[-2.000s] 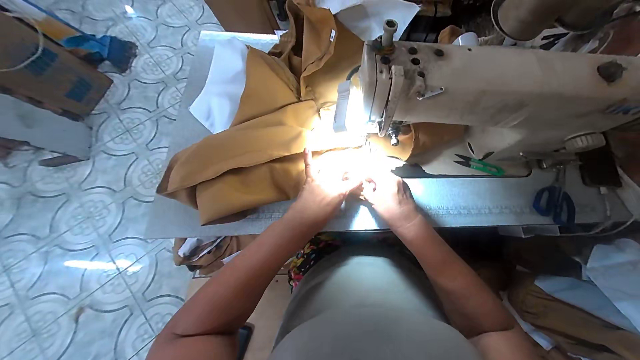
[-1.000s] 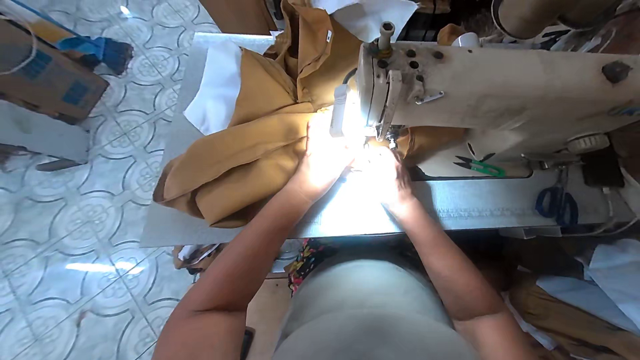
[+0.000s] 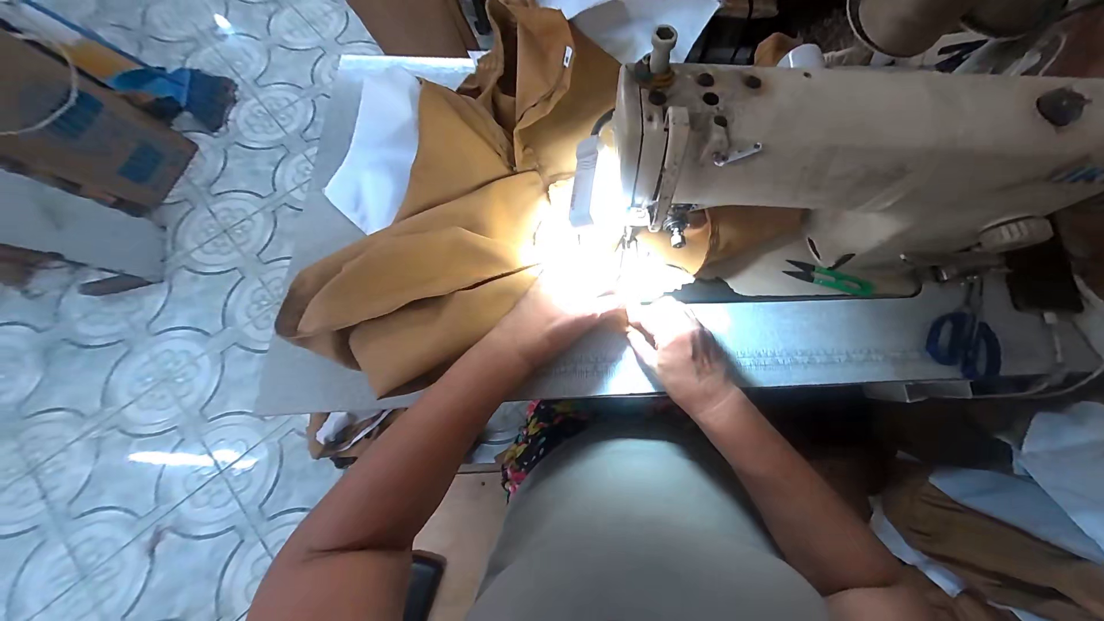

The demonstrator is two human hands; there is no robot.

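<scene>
Tan fabric (image 3: 431,285) with a white piece (image 3: 375,147) lies bunched on the bed left of a sewing machine (image 3: 828,138) and runs under its head. A small lamp (image 3: 584,183) throws strong glare over the needle area. My left hand (image 3: 561,315) rests at the near edge of the fabric, its fingers partly lost in the glare. Close beside it, in front of the needle, my right hand (image 3: 677,345) has thumb and fingertips drawn together at the fabric's edge. Whether either hand pinches the cloth is washed out by light.
Green thread snips (image 3: 832,278) lie on the machine bed at the right, with blue-handled scissors (image 3: 964,341) farther right. A cardboard box (image 3: 95,121) stands on the tiled floor at the left. More tan and white cloth (image 3: 992,526) is piled at the lower right.
Both hands have come back toward the table's near edge, away from the needle, since one second ago. They are now close together in front of it.
</scene>
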